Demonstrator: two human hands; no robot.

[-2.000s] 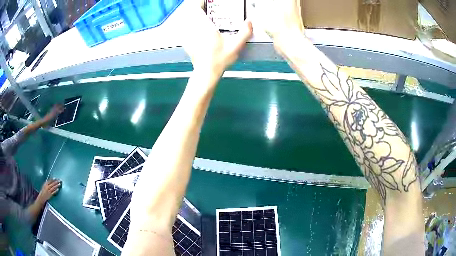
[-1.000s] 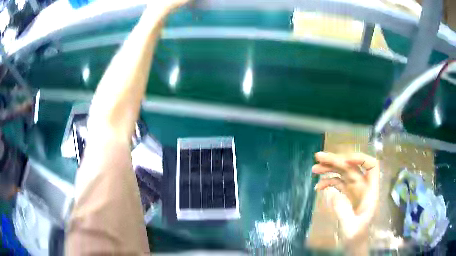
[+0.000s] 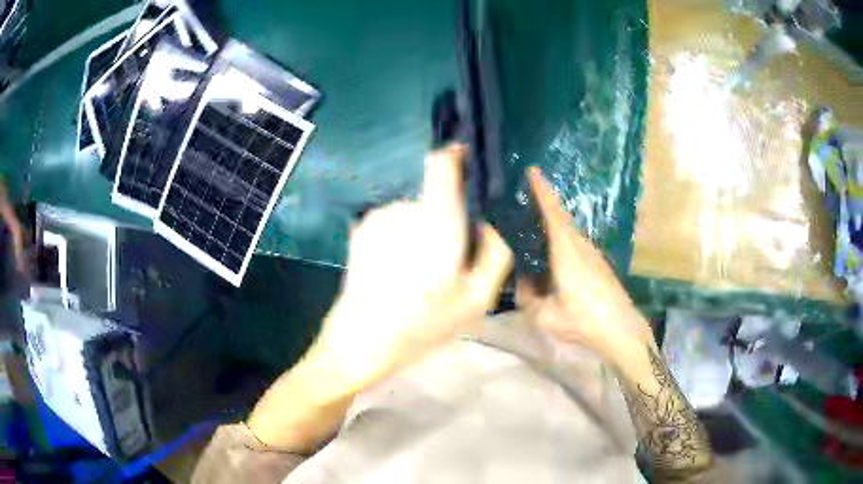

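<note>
My left hand (image 3: 416,255) grips a dark flat piece (image 3: 481,113), seen nearly edge-on and blurred in front of my body. It looks like a solar panel or its black housing; which one, I cannot tell. My right hand (image 3: 582,284) is close on its right side, fingers pointing forward. Blur and dark shading hide whether it touches or holds the piece. The far end of the piece runs to the top edge of the picture.
Overlapping solar panels (image 3: 232,180) lie at the left on the green bench (image 3: 369,57). A shiny tan cardboard mat (image 3: 729,180) is at the right, with a patterned cloth (image 3: 837,198) at its edge. Grey-white box-shaped equipment (image 3: 71,369) stands below left.
Both hands have come down and together in front of my body, and my left hand has taken hold of the dark piece. The view has tilted down; the shelf is out of view.
</note>
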